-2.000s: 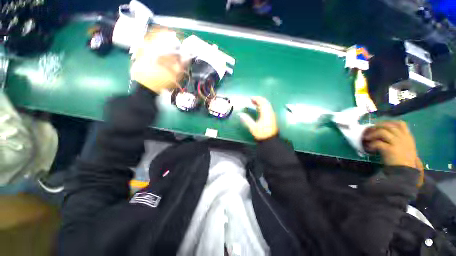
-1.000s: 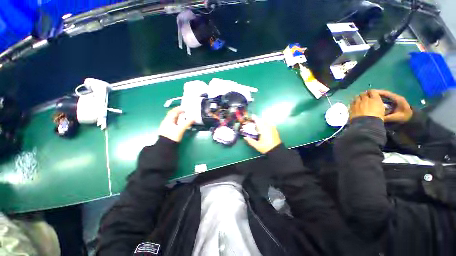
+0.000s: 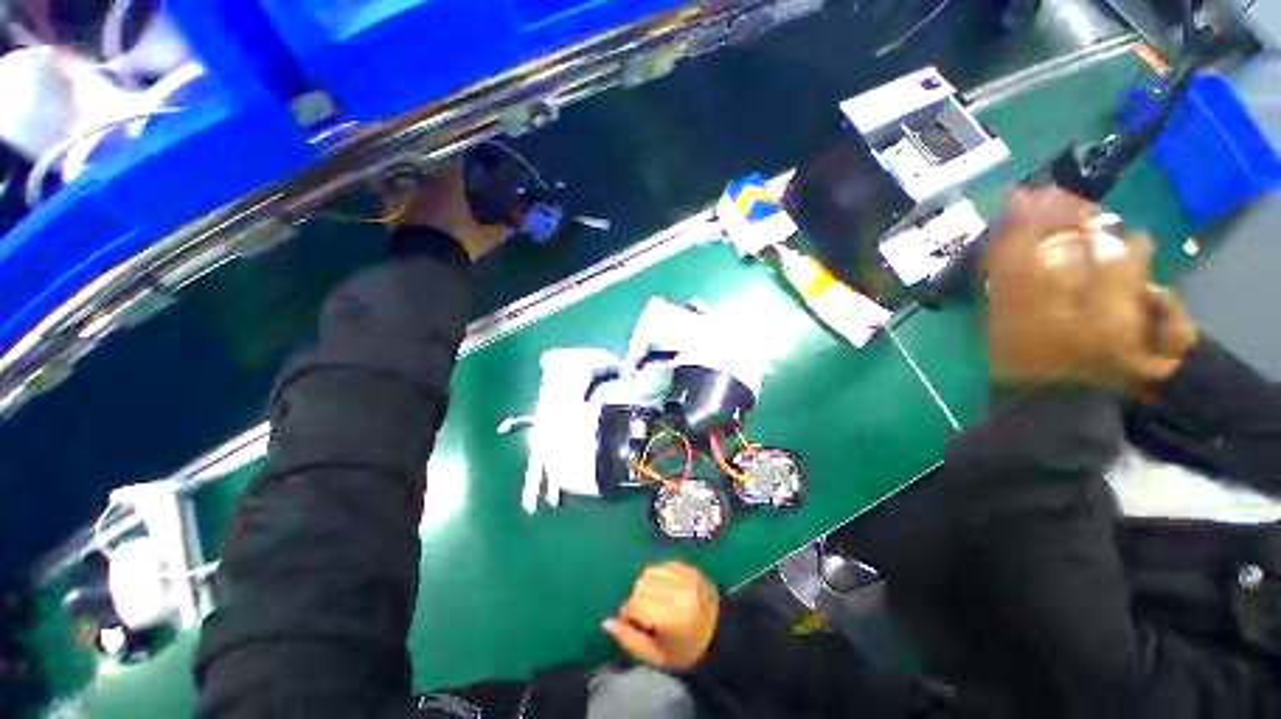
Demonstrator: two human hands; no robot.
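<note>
Two white camera bodies, left (image 3: 565, 421) and right (image 3: 672, 337), lie side by side on the green bench. Their black openings face the front edge. Red, orange and yellow wires run from them to two round boards, left (image 3: 690, 509) and right (image 3: 767, 478). My left hand (image 3: 443, 211) is stretched out over the dark conveyor, around the near side of another camera unit (image 3: 500, 186) with a black part and a blue end; its white part is hidden by the hand. My right hand (image 3: 672, 615) is loosely curled and empty near the front edge, below the boards.
Another white camera body (image 3: 148, 562) stands far left. A white box (image 3: 924, 141), blue-orange-ended tube (image 3: 829, 295) and blue bin (image 3: 1219, 148) are at right. Another person's blurred hands (image 3: 1075, 302) work there. Blue bins (image 3: 408, 56) line the conveyor's far side.
My left hand has left the bodies on the bench and reached forward to the unit on the conveyor. My right hand has let go of the boards and drawn back. The view has turned.
</note>
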